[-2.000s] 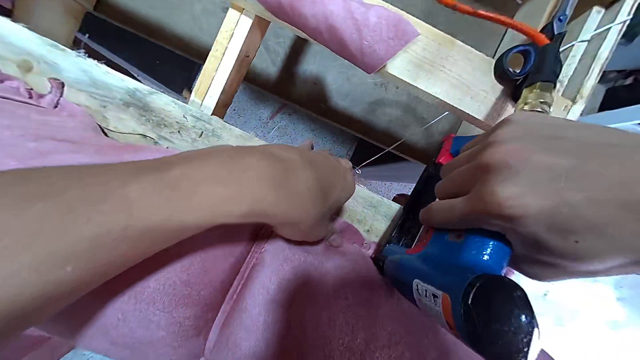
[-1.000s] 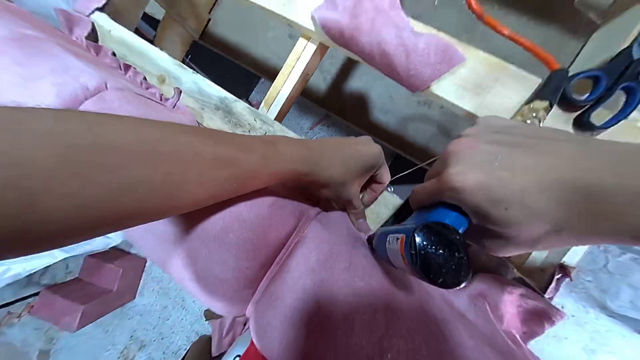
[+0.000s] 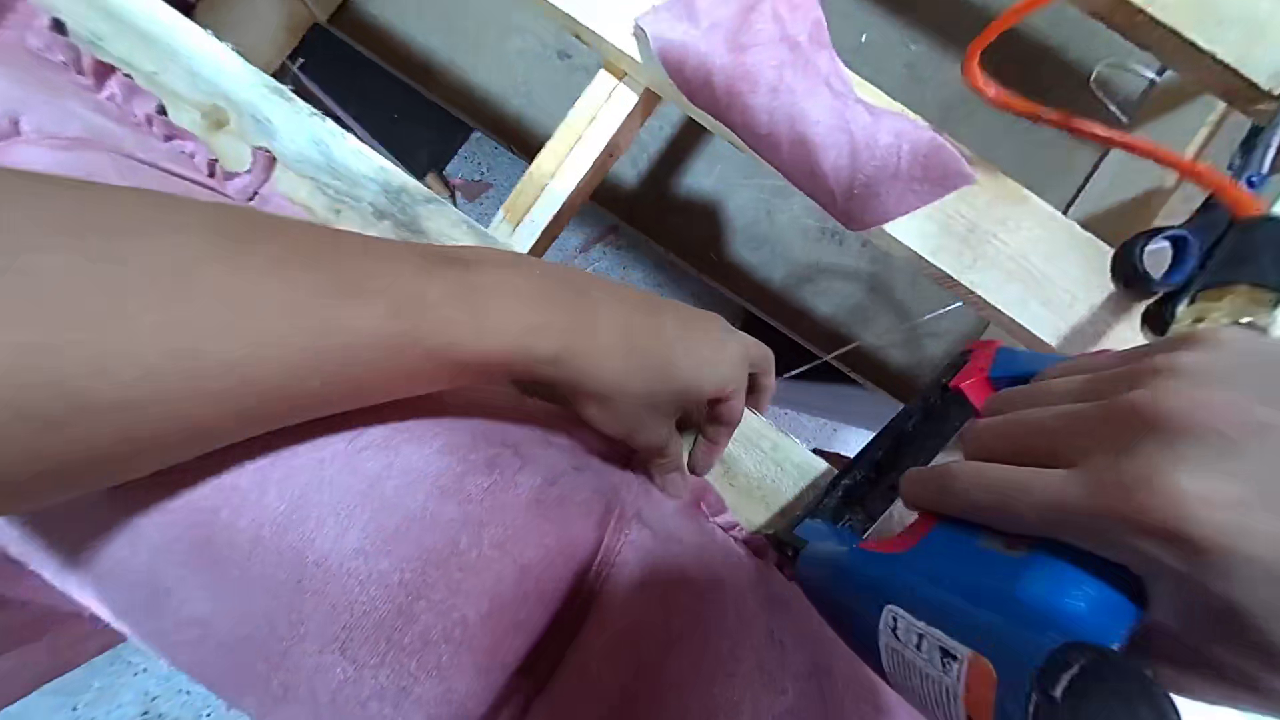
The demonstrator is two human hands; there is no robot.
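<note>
My left hand (image 3: 690,390) pinches the edge of pink upholstery fabric (image 3: 400,560) against a wooden frame rail (image 3: 765,465). My right hand (image 3: 1120,470) grips a blue and red pneumatic staple gun (image 3: 960,590), whose nose meets the gathered fabric edge at the rail, just right of my left fingers. A seam runs down the fabric below my left hand. Part of the staple gun's handle is hidden by my right hand.
A loose pink fabric piece (image 3: 800,110) lies over a wooden board (image 3: 1010,260). An orange air hose (image 3: 1090,125) curves down at the upper right, near blue and black scissors (image 3: 1160,260). A short wooden brace (image 3: 575,160) joins the frame.
The staple gun has tilted from its steeper pose one second ago, and its side shows again. My left hand still pinches the fabric edge. The view has shifted.
</note>
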